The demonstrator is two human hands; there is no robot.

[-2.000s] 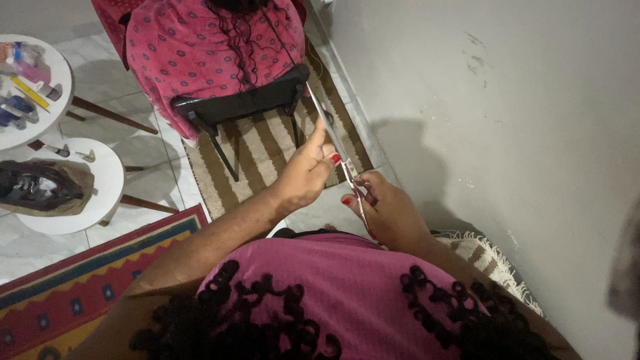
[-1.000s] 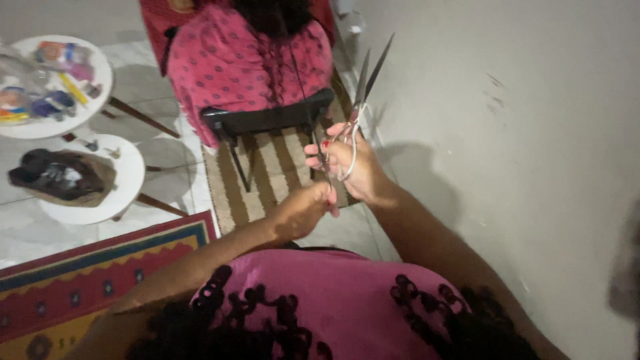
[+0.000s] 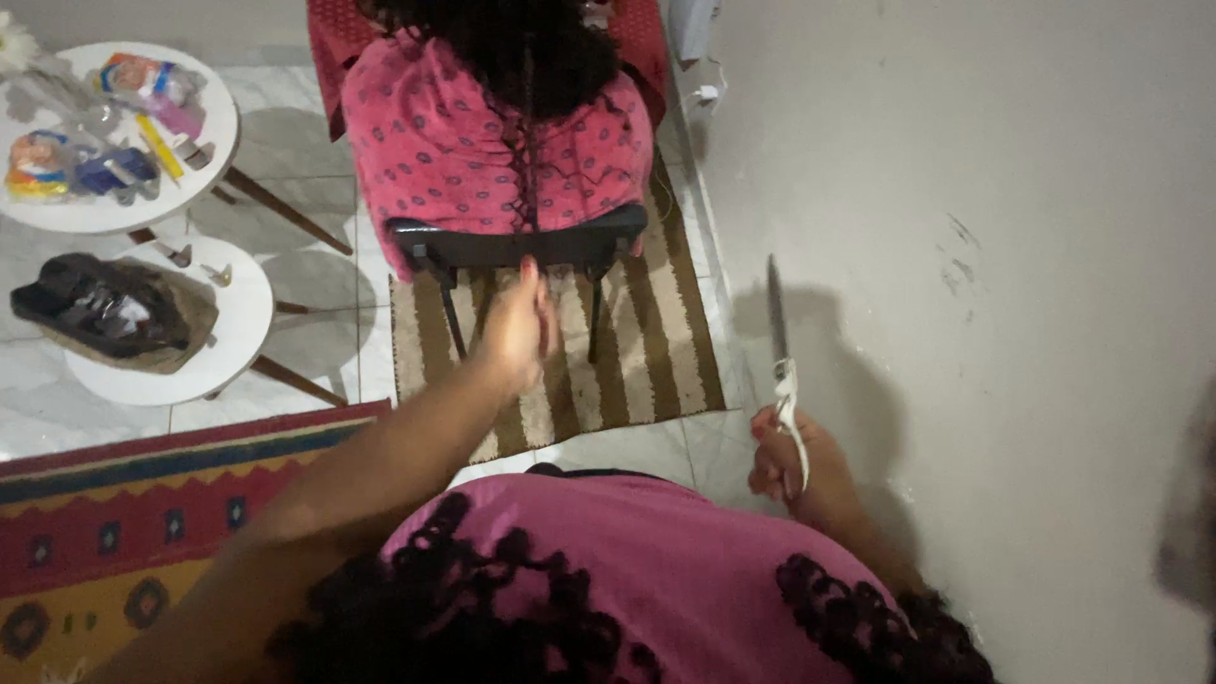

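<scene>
My left hand (image 3: pixel 521 328) is raised just below the chair back, thumb up and fingers curled; a thin dark strand of hair seems to run down to it, though blur hides the grip. In my right hand (image 3: pixel 793 456), near the wall, is a pair of scissors (image 3: pixel 779 323) with pale handles, blades together and pointing up. Ahead, a person in a pink patterned garment (image 3: pixel 427 142) sits with their back to me on a black chair (image 3: pixel 518 245). Their dark curly hair (image 3: pixel 532 57) hangs down the back, with thin locks reaching the chair's top edge.
At left stand two round white tables; the upper one (image 3: pixel 214 104) bears packets and a yellow item, the lower one (image 3: pixel 242 351) a black plastic bag (image 3: pixel 104 313). A striped rug (image 3: pixel 655 361) lies under the chair, a patterned rug (image 3: pixel 190 513) lower left. The wall (image 3: pixel 1026 190) is at right.
My hands were close together and are now wide apart. My right hand has moved right with the scissors, whose blades were spread one second ago and are now together.
</scene>
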